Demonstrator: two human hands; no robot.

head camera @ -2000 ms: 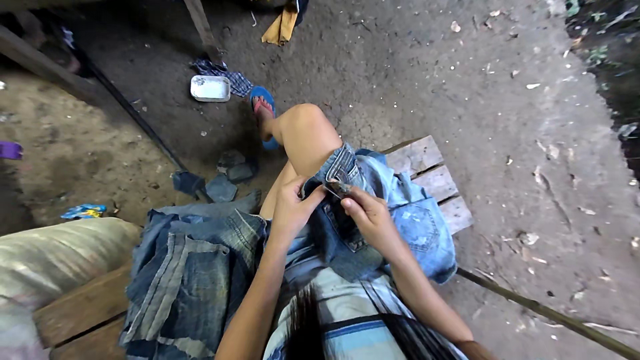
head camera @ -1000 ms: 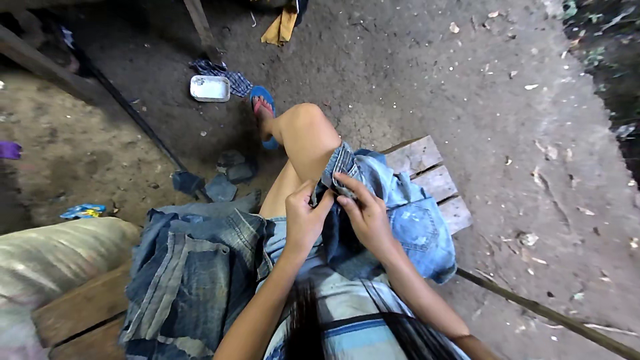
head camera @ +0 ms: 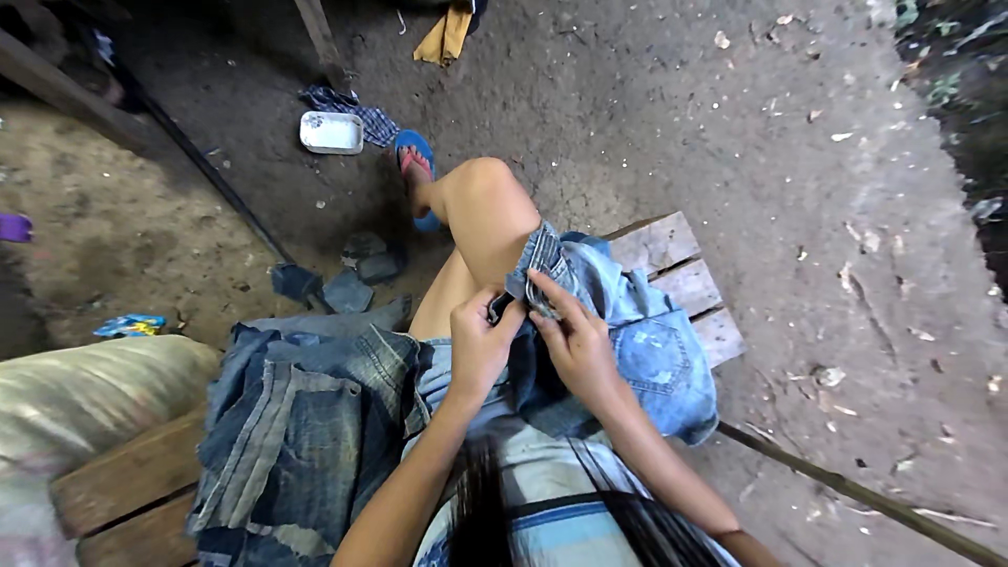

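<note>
Light blue denim [head camera: 657, 346] with a stitched pocket lies across my lap and over the bench at my right. My left hand [head camera: 488, 331] pinches the edge of its thick, seamed band [head camera: 543, 260] between thumb and fingers. Close beside it, my right hand [head camera: 575, 331] grips the same band, with its index finger laid along the seam. Whether a small tool sits between the fingers cannot be told. A pile of darker, frayed denim pieces [head camera: 307, 433] rests on the bench to my left.
The wooden bench [head camera: 669, 248] shows on both sides of me. A pale sack [head camera: 102, 394] stands at the left. On the dirt floor are a white tray [head camera: 331, 132], a checked cloth [head camera: 378, 126], dark stones [head camera: 346, 291], a yellow cloth [head camera: 445, 38] and a long stick [head camera: 866, 492].
Both hands have shifted slightly on the denim band. My right index finger, bent over the band a second ago, now reaches farther along it.
</note>
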